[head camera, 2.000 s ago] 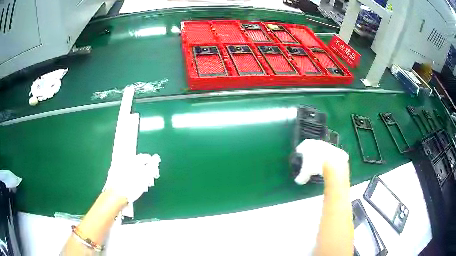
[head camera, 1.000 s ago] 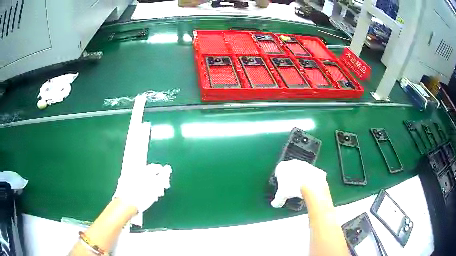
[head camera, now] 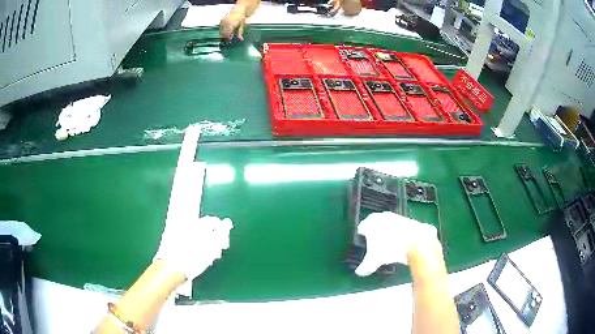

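Observation:
My right hand, in a white glove, grips a stack of black phone middle frames on the green belt. A single frame lies directly right of the stack, partly hidden by my hand. Another single frame lies farther right, with more beyond it. My left hand, also gloved, rests at a long white guide bar lying across the belt. Its fingers are bunched, and whether they grip the bar cannot be told.
A red tray holding frames stands beyond the belt divider, with a red sign at its end. A crumpled white bundle lies far left. Two frames lie on white surface at right. Another person's hand reaches in at the back.
My right hand and the stack have shifted left relative to the single frames; one more single frame shows beside the stack. Another person's hand has appeared at the back. My left hand stays at the bar.

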